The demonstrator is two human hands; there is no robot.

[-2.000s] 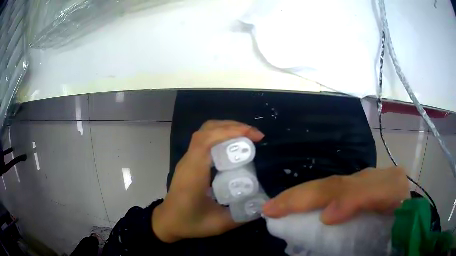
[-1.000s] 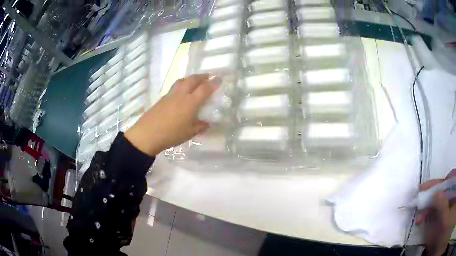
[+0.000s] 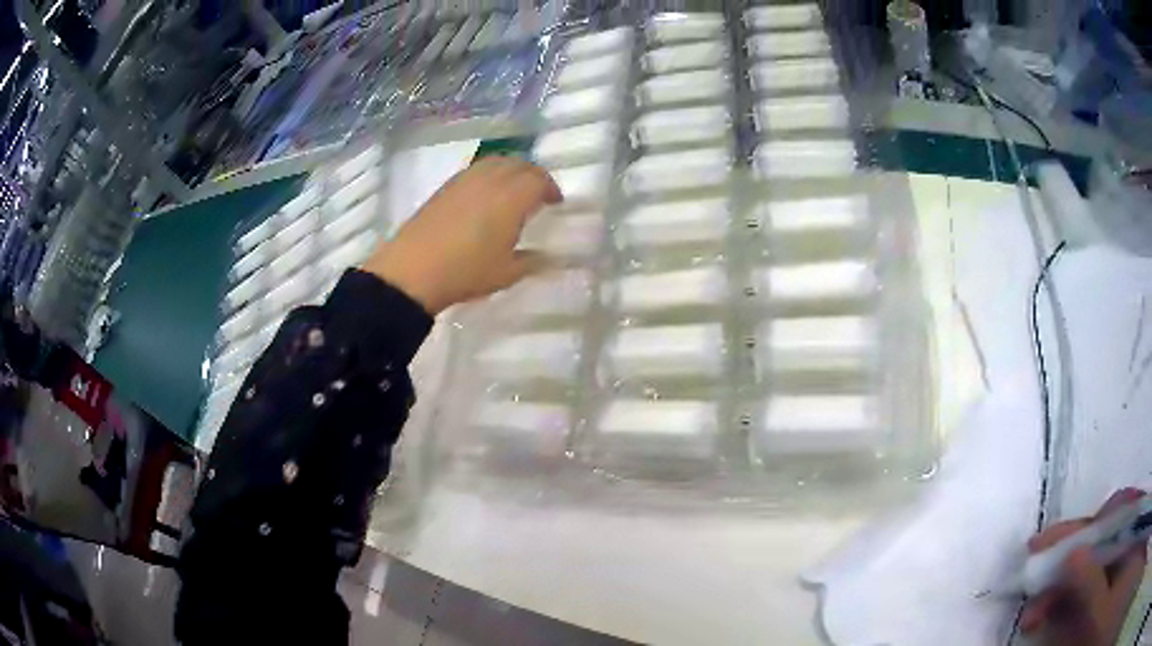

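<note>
A large clear blister tray (image 3: pixel 834 482) holds white plastic units (image 3: pixel 657 427) in rows of pockets. My left hand (image 3: pixel 470 237) is over its left column, with thumb and fingers apart. A white unit lies in the pocket by the fingertips; no unit is seen gripped, though the area is blurred. My right hand (image 3: pixel 1086 583) is at the lower right edge, partly cut off, closed around the whitish glue syringe (image 3: pixel 1097 540), whose rear end is out of the picture.
A second blister tray (image 3: pixel 288 259) with white units lies left on the green mat (image 3: pixel 164 284). Crumpled white paper (image 3: pixel 903 568) is at the lower right. A black cable (image 3: pixel 1038 341) and a clear hose run down the right. A whitish cylinder (image 3: pixel 907 35) stands at the back.
The view has swung from the lap to the trays. The held units have left my left hand, and units now show in the near left pockets. My right hand has moved to the right edge with the syringe.
</note>
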